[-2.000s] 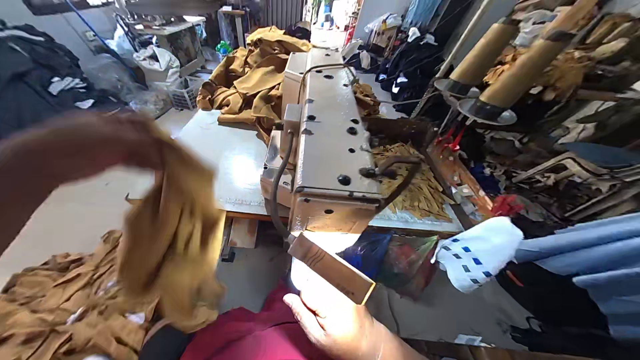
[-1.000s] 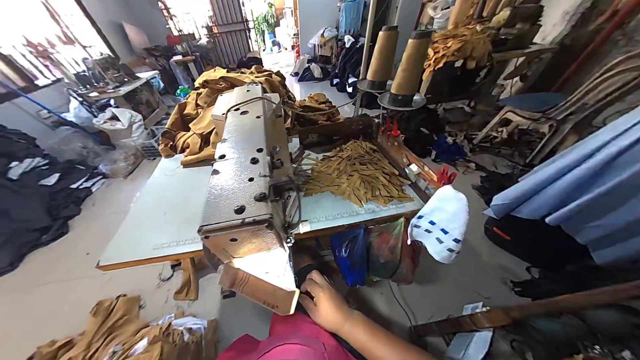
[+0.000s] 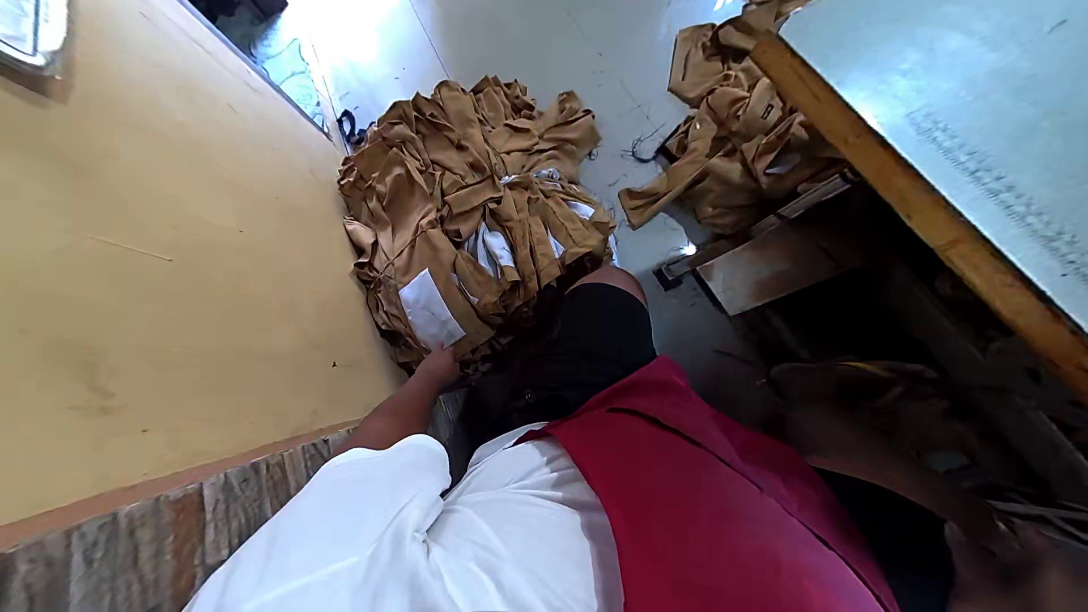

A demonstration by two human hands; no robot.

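Note:
My left hand (image 3: 438, 370) is at the near left edge of a large bundle of brown fabric pieces (image 3: 459, 187) on the floor. Its fingers are curled at the bundle's edge, against the lower end of a white sheet (image 3: 431, 310) lying on the cloth. Strips tie the bundle, and white pieces (image 3: 490, 248) show among its folds. My right hand (image 3: 1007, 565) is low at the far right, dark and blurred, near the shadowed space beneath the table; its fingers and anything in them cannot be made out.
A yellow wall (image 3: 170, 255) with a stone-patterned lower band (image 3: 195, 527) runs along the left. At the right stands a white-topped table (image 3: 977, 127) with a wooden edge. Another heap of brown garments (image 3: 731, 144) lies beside it. My knee (image 3: 612, 297) touches or nearly touches the bundle.
The view has swung far down and left, away from the sewing machine. My left hand, holding brown cloth two seconds ago, is now at the floor bundle. My right hand has left the machine's front.

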